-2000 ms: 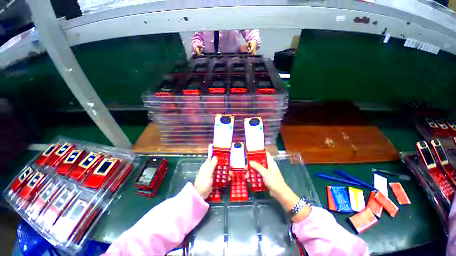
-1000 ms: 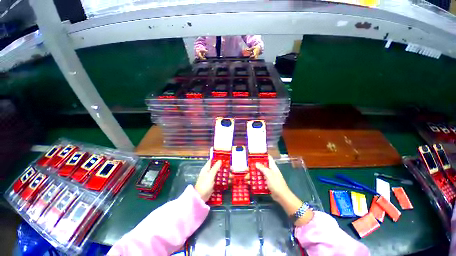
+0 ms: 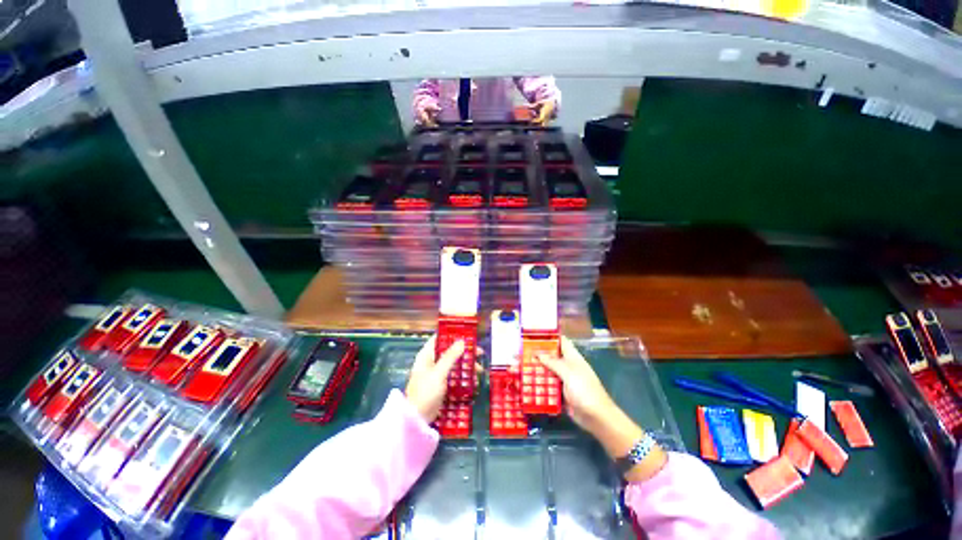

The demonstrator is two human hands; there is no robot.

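My left hand [image 3: 429,382] holds an open red flip phone [image 3: 458,332] upright, thumb on its keypad. My right hand [image 3: 575,382] holds another open flip phone [image 3: 539,335], thumb near its upper keypad. Both show pale screen halves with a dark round spot at the top. A third open flip phone [image 3: 506,404] stands between them, lower, over the clear blister tray [image 3: 514,487]. Part of a further red keypad shows below the left-hand phone. The fingers behind the phones are hidden.
Stacked trays [image 3: 464,248] with dark closed phones stand behind. A side tray [image 3: 269,335] is at left, with spare closed phones [image 3: 322,378] beside it. Blue pens [image 3: 751,392] and orange, blue and white rectangles [image 3: 775,480] lie at right. A person's hands [image 3: 544,110] show beyond the stack.
The left-hand phone has moved slightly left, and the right-hand phone has dropped slightly and shifted a little left. The middle phone stays nearly in place.
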